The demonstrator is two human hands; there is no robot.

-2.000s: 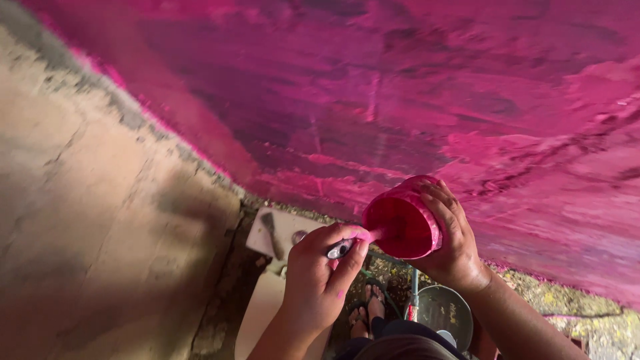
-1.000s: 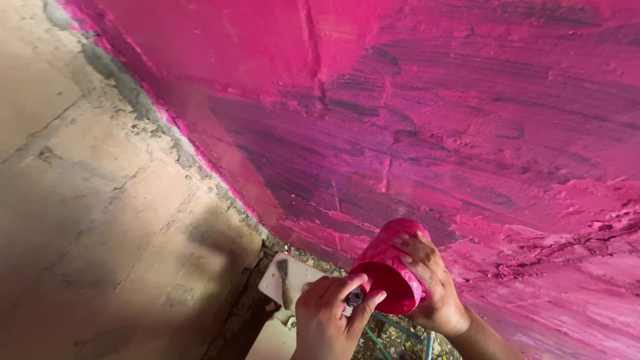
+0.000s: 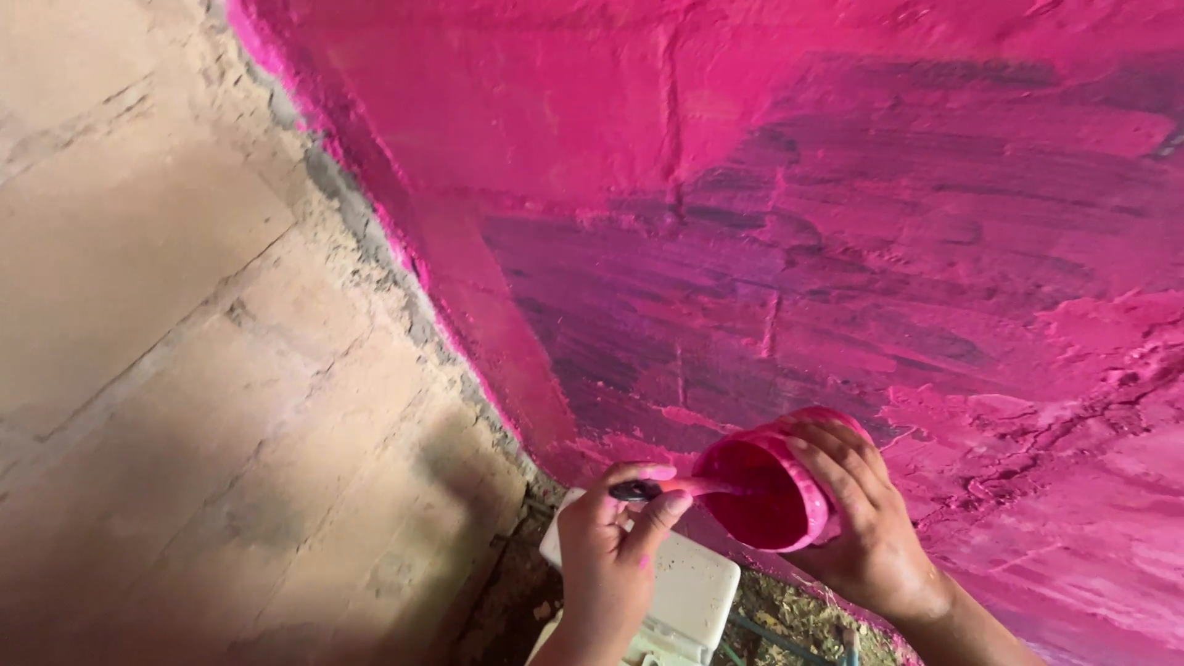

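Observation:
My left hand (image 3: 615,546) grips the black end of a paintbrush handle (image 3: 638,490), with pink paint on its fingers. The brush's pink-coated part reaches into a paint-smeared pink container (image 3: 814,504), and its bristles are hidden inside. My right hand (image 3: 869,509) holds this container from its right side, tilted so that its mouth faces my left hand. Behind both hands stands a wall (image 3: 647,277) coated in bright pink, with darker purple streaks across its middle.
On the left, an unpainted block wall (image 3: 185,324) meets the pink wall at a rough mortar edge. Below my hands lies a white plastic lid or box (image 3: 694,583). Rough ground with debris (image 3: 805,615) shows at the bottom, and a crack runs through the pink wall at right.
The view has shifted, showing more of the upper pink wall. Both hands still hold the brush and container. The feet and round bucket visible two seconds ago are out of view.

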